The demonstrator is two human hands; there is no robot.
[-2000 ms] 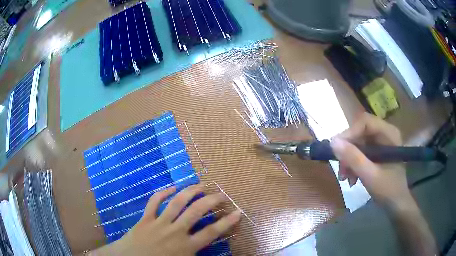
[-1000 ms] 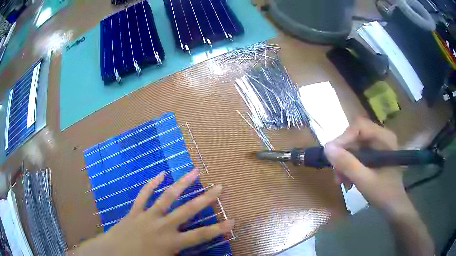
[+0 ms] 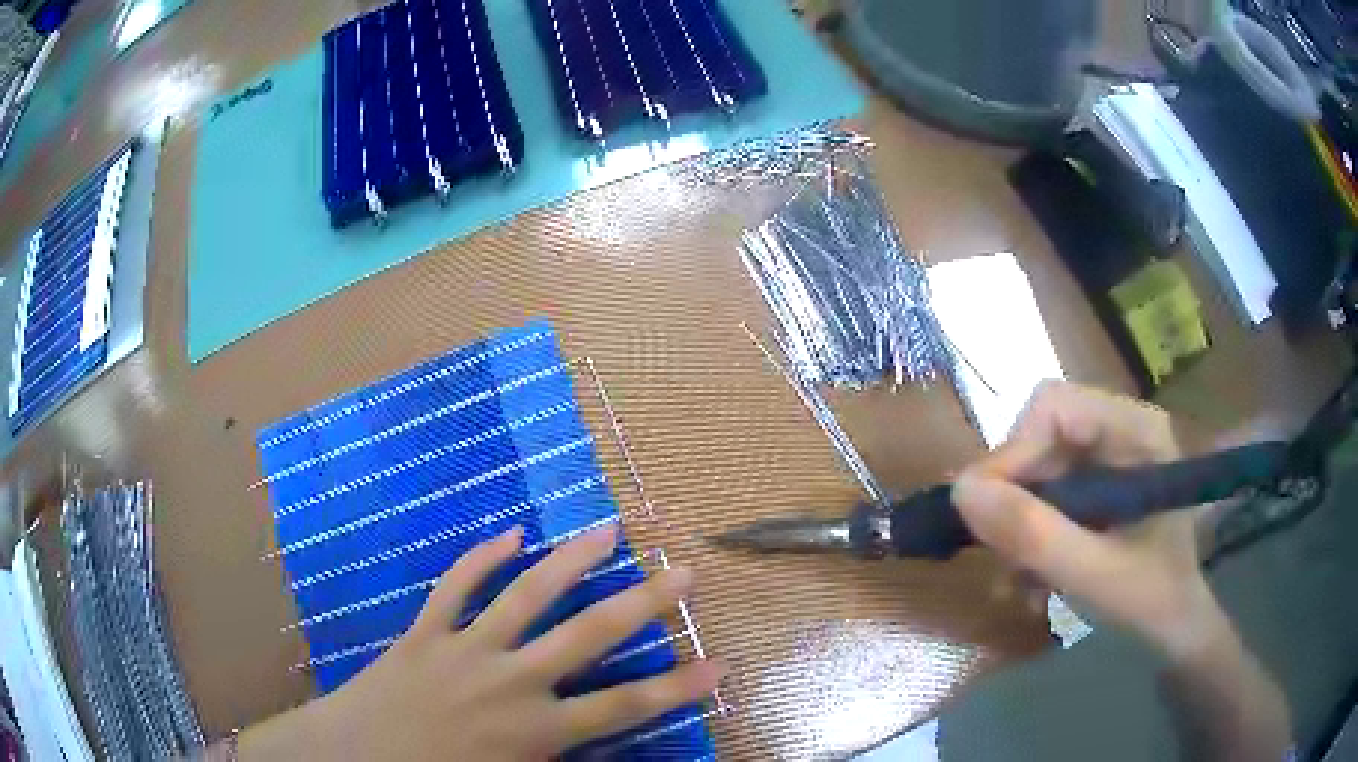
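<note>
A blue solar panel crossed by silver lines lies flat on the brown table. My left hand is spread flat on its lower right part, fingers apart, covering some of it. Thin busbar ribbons lie along the panel's right edge, one upper and one lower. My right hand holds a black soldering iron; its metal tip points left, just right of the ribbons, with a small gap to them in view. Whether the tip touches the table cannot be told.
A pile of short ribbons lies at upper right beside white paper. Navy cell stacks lie on a green-blue sheet. Long ribbons and a finished panel are left. A yellow sponge and a grey round body are right.
The iron's tip has moved down and left, closer to the panel's right edge. The lower ribbon stands more upright along the edge than at first. My left hand has stayed spread on the panel.
</note>
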